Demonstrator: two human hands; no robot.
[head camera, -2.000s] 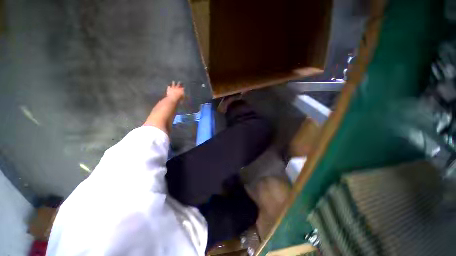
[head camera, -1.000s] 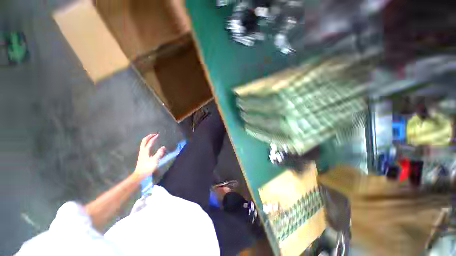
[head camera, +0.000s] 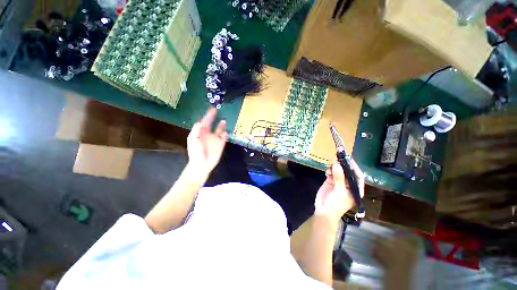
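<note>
A green-and-white PCB panel (head camera: 304, 113) lies flat on a cardboard mat (head camera: 261, 106), with thin dark wires (head camera: 263, 129) fanning from its lower left. My right hand (head camera: 339, 187) holds a black soldering iron (head camera: 347, 170), its tip pointing up and left over the mat's right side. My left hand (head camera: 207, 140) is bare and empty, fingers apart, at the bench's front edge just below the component pile. The pile (head camera: 241, 68) is a tangle of black wires with white rings (head camera: 214, 76) along its left side.
A tall block of stacked PCB panels (head camera: 148, 48) stands left of the pile. More wired components (head camera: 79, 45) lie at the far left. A dark patterned strip (head camera: 334, 76) lies by a large cardboard box (head camera: 354, 42). A dark box (head camera: 405, 146) and solder spool (head camera: 431, 116) are at the right.
The view has swung from the floor and open carton to the bench. My left hand has moved from over the floor to the bench edge. My right hand with the iron now shows.
</note>
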